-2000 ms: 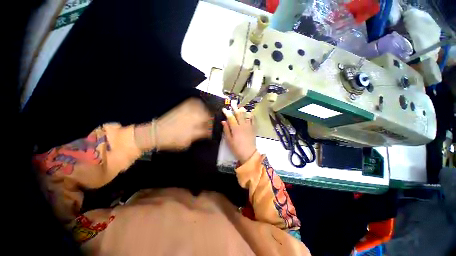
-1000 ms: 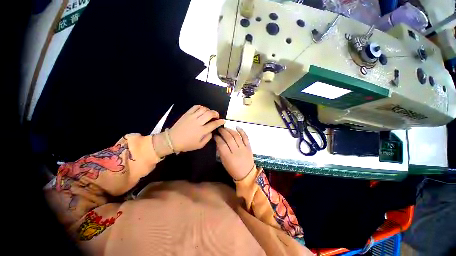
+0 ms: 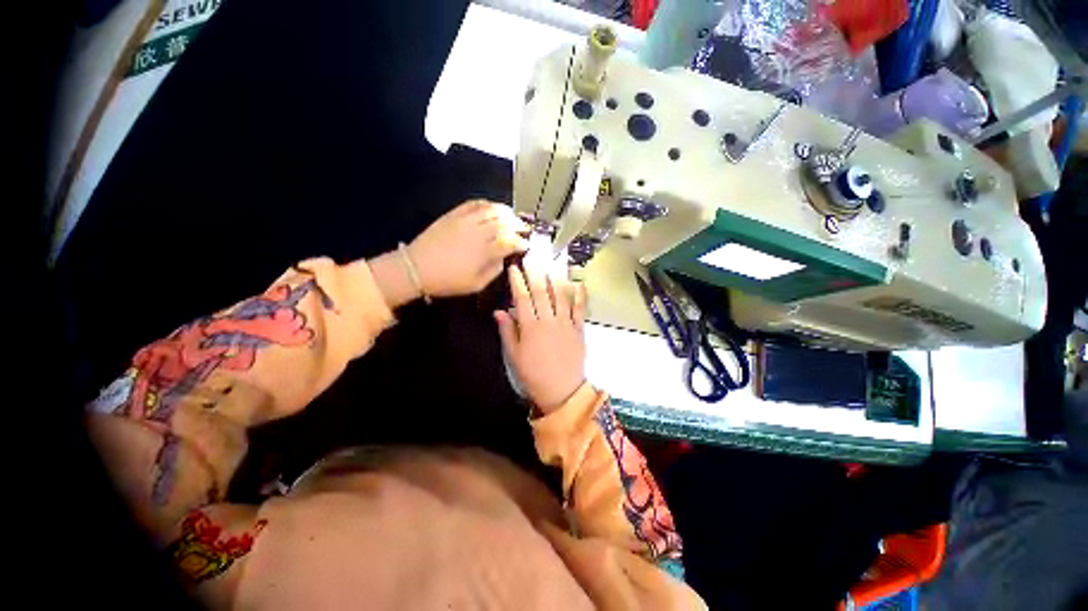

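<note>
The black fabric panel (image 3: 286,155) covers the table left of the needle and hangs over my lap. The cream sewing machine (image 3: 716,179) has a green panel and a lit screen. My left hand (image 3: 465,250) has its fingers closed on the fabric edge just left of the presser foot and needle (image 3: 543,229). My right hand (image 3: 548,328) lies just in front of the needle, fingers extended toward it; the fabric under its fingertips is hard to see. The fingertips of both hands are close together.
Black-handled scissors (image 3: 704,346) lie right of the needle. A flat dark rectangle, perhaps a phone (image 3: 814,374), and a small green-black box (image 3: 892,388) lie near the green table edge. Plastic bags (image 3: 793,54) are behind the machine. An orange-red basket (image 3: 901,567) is below right.
Both hands have moved from the table's front part up to the needle. The white gap beside my left hand is now covered by black fabric. The view has shifted slightly.
</note>
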